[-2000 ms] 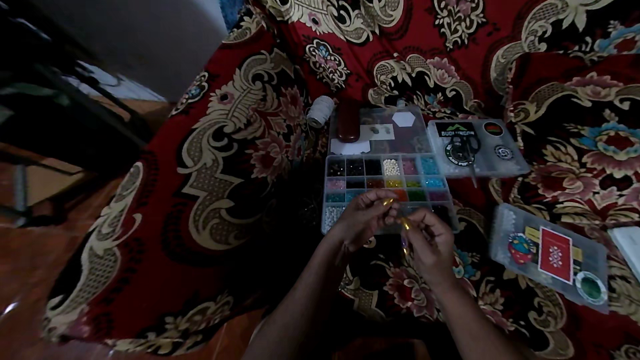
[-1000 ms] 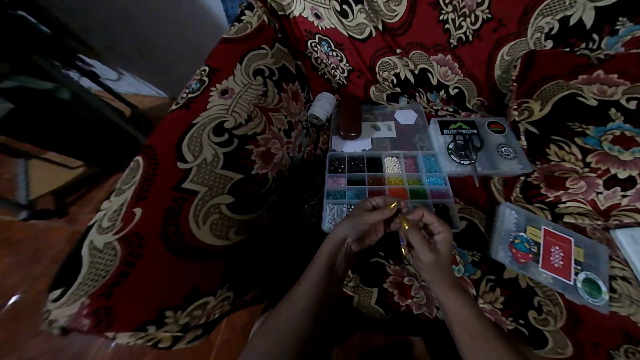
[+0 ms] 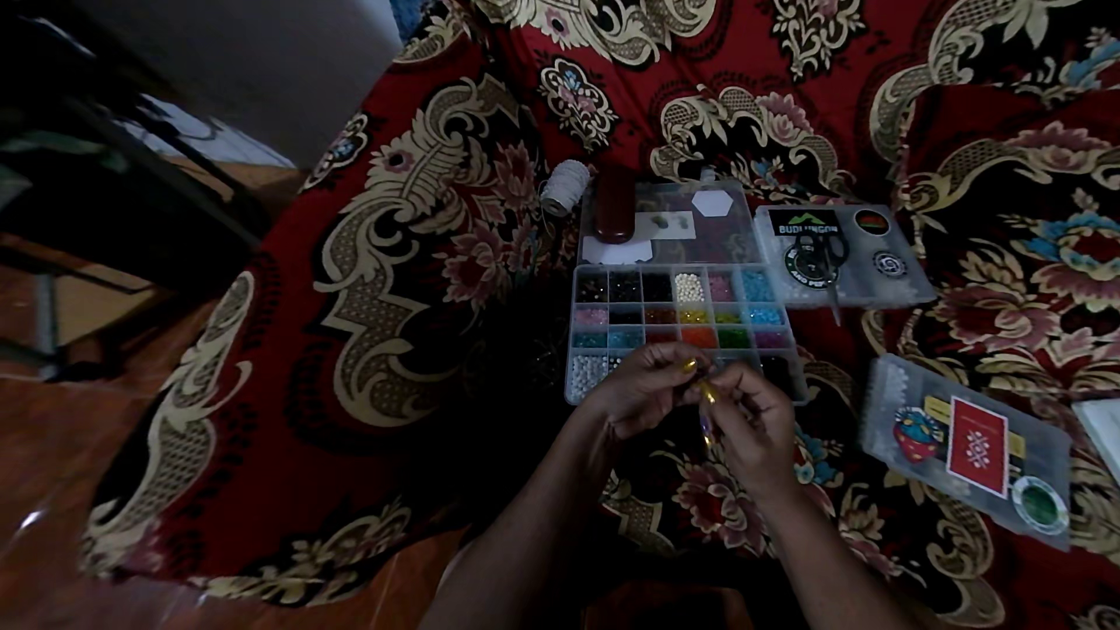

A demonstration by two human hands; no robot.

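My left hand [image 3: 643, 385] and my right hand [image 3: 748, 424] meet at the fingertips over the near edge of a clear plastic bead organizer [image 3: 570, 341]. Both have thumb and fingers pinched, but whatever lies between them is too small and dark to make out. The nails are gold. Behind the hands, the organizer's compartments hold white beads [image 3: 588, 372], cream beads [image 3: 689, 289], orange beads [image 3: 698, 336], light blue beads [image 3: 764, 315] and other colours. Its lid [image 3: 726, 236] lies open at the back, with a dark red oblong case [image 3: 614, 206] and paper pieces on it.
A spool of white cord [image 3: 565, 186] is left of the lid. Black-handled scissors [image 3: 827, 262] lie on a closed plastic box [image 3: 901, 284] with stickers. Another closed box [image 3: 888, 394] lies at the right. Patterned red cloth [image 3: 350, 420] covers the seat; tiled floor [image 3: 52, 490] shows at left.
The fingertips have shifted slightly against each other, and both hands stay close together at the organizer's near edge.
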